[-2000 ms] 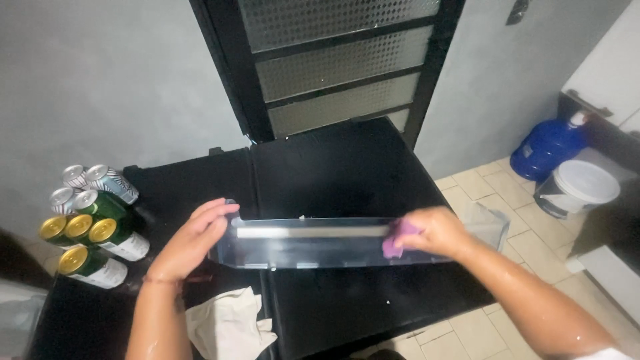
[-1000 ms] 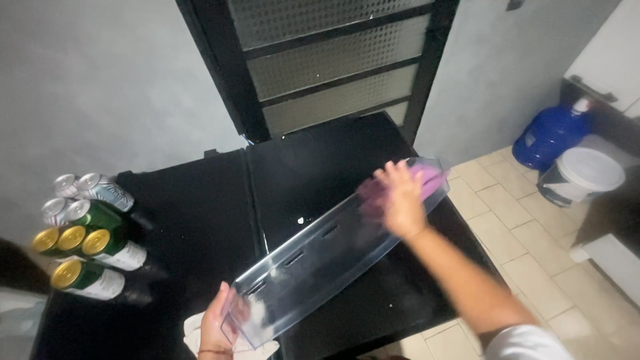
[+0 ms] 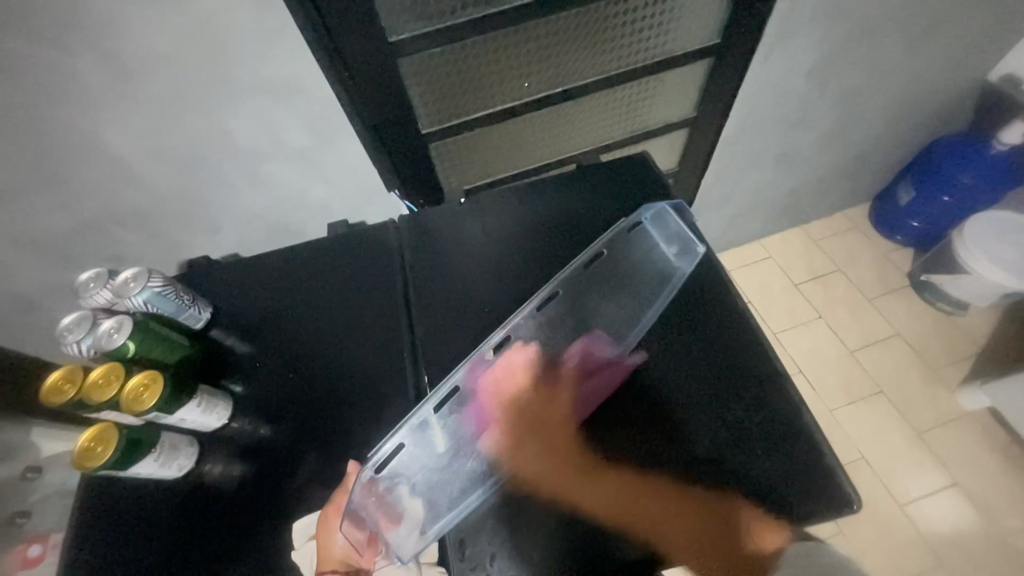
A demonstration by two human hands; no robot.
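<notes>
A long clear plastic refrigerator bin or shelf (image 3: pixel 560 320) with a row of slots along one edge lies slanted over the black tabletop. My left hand (image 3: pixel 344 520) grips its near left end, partly seen through the plastic. My right hand (image 3: pixel 528 416), blurred, presses a purple cloth (image 3: pixel 596 372) against the middle of the bin. Beneath my left hand and the bin's near end is a white cloth (image 3: pixel 304 544), partly hidden.
Several drink cans stand at the left, some with gold tops (image 3: pixel 98 446), others silver (image 3: pixel 164 296). The black table (image 3: pixel 320 320) has a seam across it. Behind stands a dark-framed door with patterned glass (image 3: pixel 560 80). On the tiled floor at right are a blue water jug (image 3: pixel 936 192) and a lidded bucket (image 3: pixel 992 252).
My right hand and the purple cloth have moved from the bin's far right end down to its middle. Two seconds ago the bin lay nearly level across the view; now it is slanted.
</notes>
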